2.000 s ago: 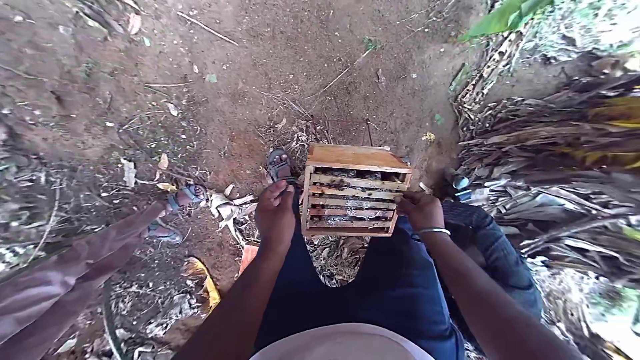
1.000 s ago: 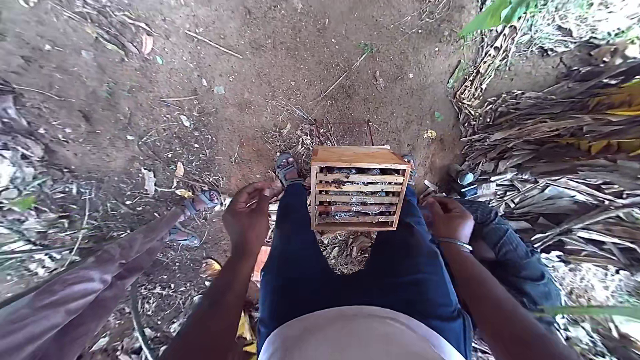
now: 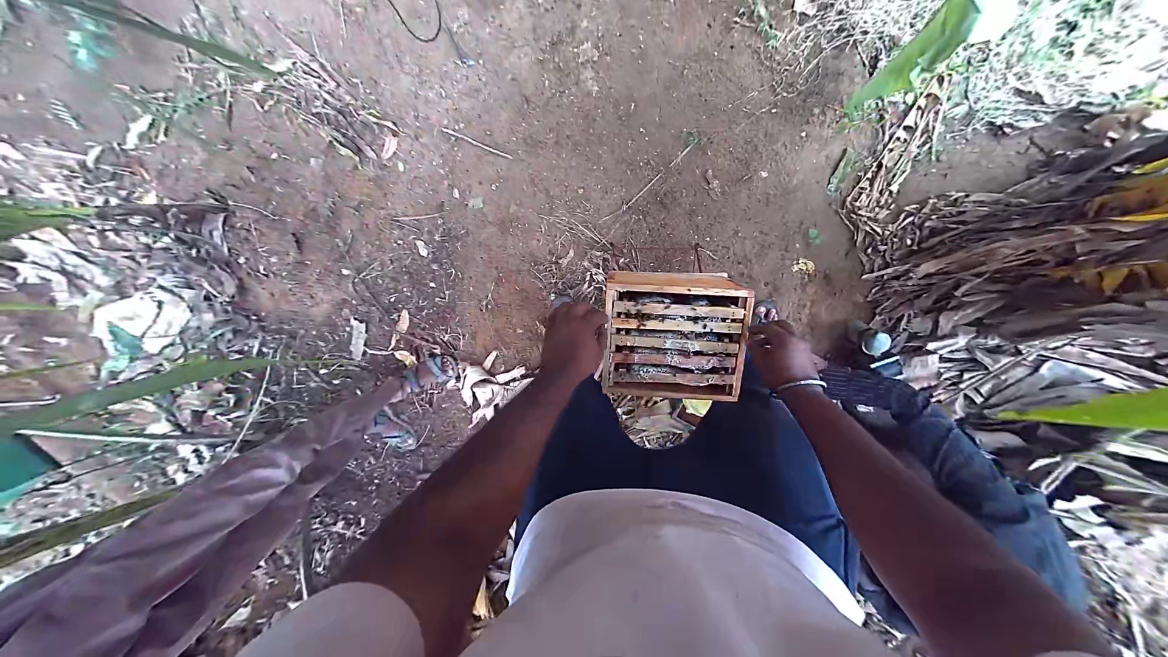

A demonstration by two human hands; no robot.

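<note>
In front of my legs stands an open wooden hive box (image 3: 680, 283), with several wooden frames (image 3: 677, 326) lying parallel across its inside. Dark specks, likely bees, and pale patches show on and between the frames. My left hand (image 3: 573, 339) is at the box's left wall, fingers bent against its edge. At the right wall is my right hand (image 3: 783, 354), a pale band on its wrist, its fingertips touching or close to the side. Whether either hand grips the box cannot be made out. Thin metal rods show just behind the box.
A person's trousered legs (image 3: 265, 484) and sandalled feet are on the left. Another person in dark jeans (image 3: 976, 474) is close by on the right. Dry banana leaves (image 3: 1013, 237) are heaped at the right. Green leaves hang into view, and bare soil with twigs lies ahead.
Both hands were apart from the box a second ago and have come in to its sides. Two seconds ago they were also at its sides. The view has shifted.
</note>
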